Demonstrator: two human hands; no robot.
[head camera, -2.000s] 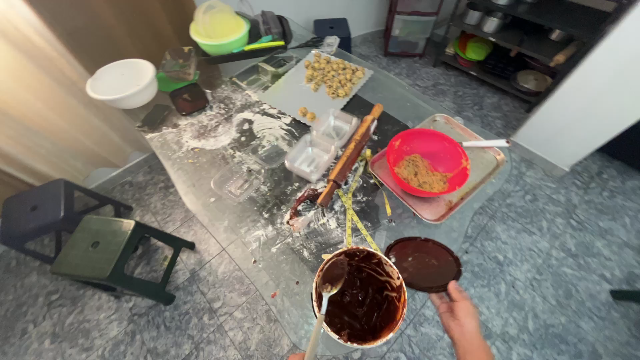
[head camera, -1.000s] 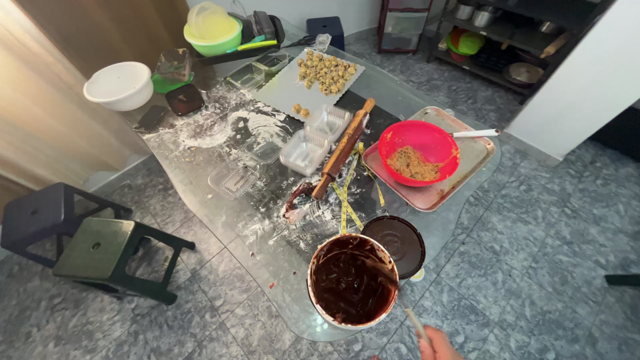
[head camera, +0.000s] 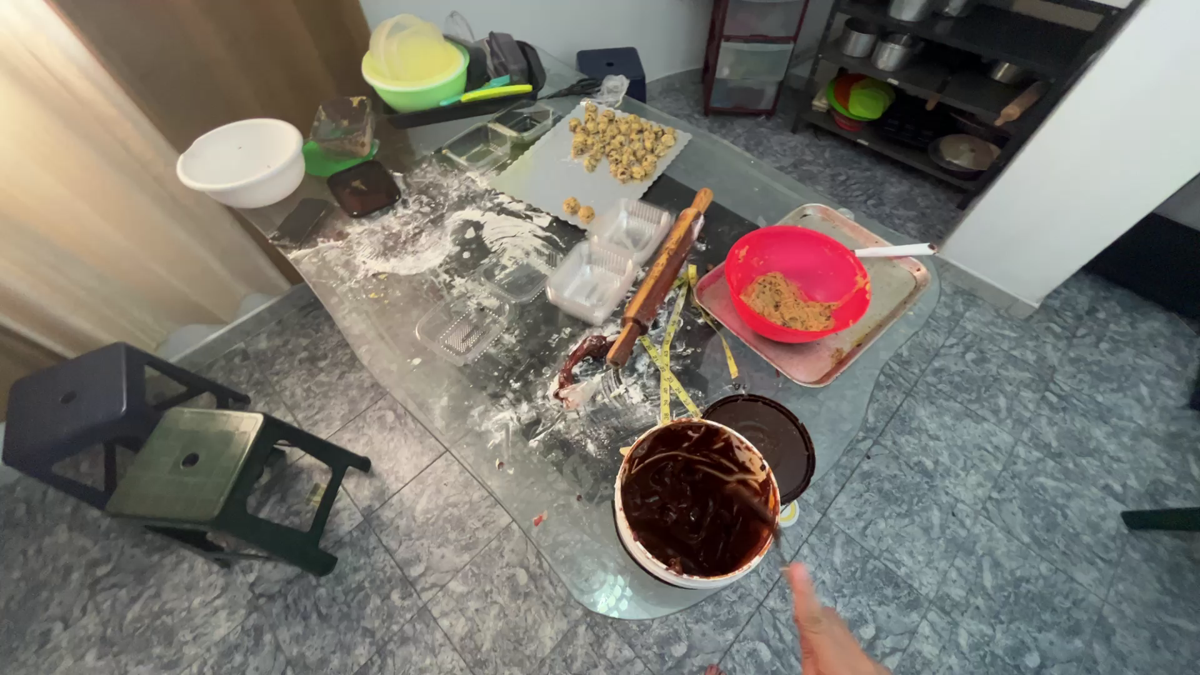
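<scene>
A white tub (head camera: 628, 539) of dark brown, glossy chocolate-like spread stands at the near end of the glass table. My right hand (head camera: 825, 623) is just right of and below it, closed around a blurred spoon handle (head camera: 786, 565) that reaches to the tub; the spoon's bowl is hidden in the spread. Beside the tub, partly behind its rim, lies a round dark lid (head camera: 769, 436) coated in brown. Only what looks like a fingertip of my left hand (head camera: 714, 669) shows at the bottom edge, so its hold is unclear.
A wooden rolling pin (head camera: 661, 277) and yellow measuring tape (head camera: 667, 356) lie beyond the tub. Clear plastic containers (head camera: 591, 277) are left of the pin. A red bowl (head camera: 797, 281) of dough sits on a metal tray (head camera: 867, 328). Dough balls (head camera: 619, 141) cover a board. Stools (head camera: 202, 459) stand left.
My right hand was at the lid two seconds ago; the lid now lies against the tub's right side. The spoon, earlier leaning over the tub's left rim, is now at its right, in my right hand.
</scene>
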